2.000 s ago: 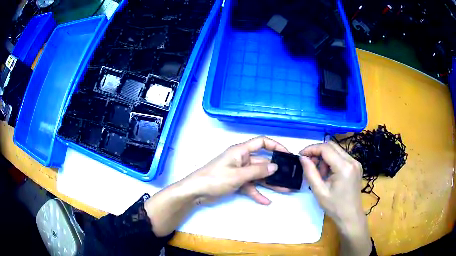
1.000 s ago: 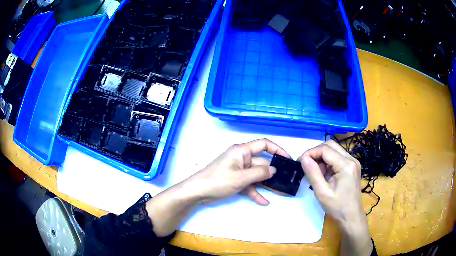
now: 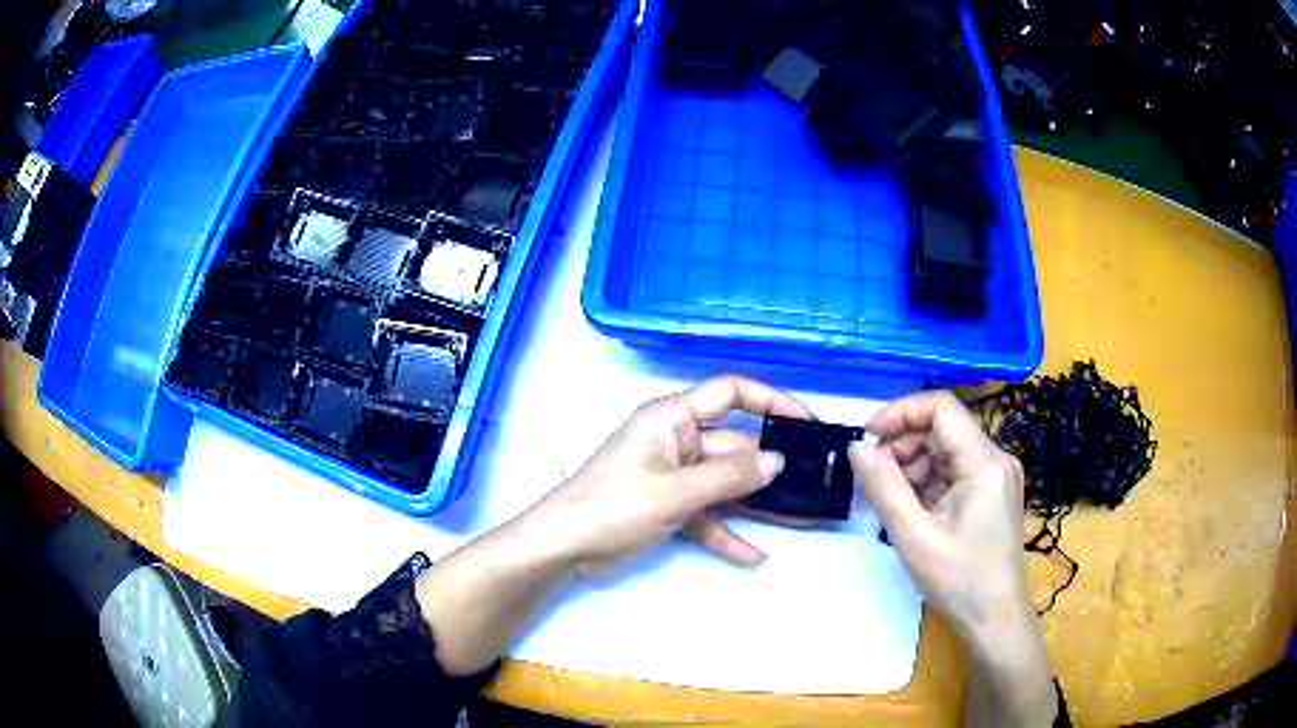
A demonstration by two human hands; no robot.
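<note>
A small square black housing (image 3: 808, 469) is held above the white work sheet (image 3: 683, 612). My left hand (image 3: 662, 477) grips its left side, with the thumb on its face and the other fingers behind it. My right hand (image 3: 946, 498) has thumb and forefinger pinched at its upper right corner. Whether a sealing ring is between those fingertips is too small to tell. A tangled pile of black sealing rings (image 3: 1088, 434) lies on the yellow tabletop, right of my right hand.
A blue parts bin (image 3: 811, 341) with loose black housings stands beyond my hands. Left of it is a blue tray (image 3: 477, 405) filled with black squares, a few with silvery faces. A lighter blue tray (image 3: 135, 270) stands far left. A pale stool (image 3: 164, 654) is lower left.
The housing has turned slightly and moved up a little with my left fingers. My right fingertips have moved slightly up to its upper right corner. The trays and the ring pile have not moved.
</note>
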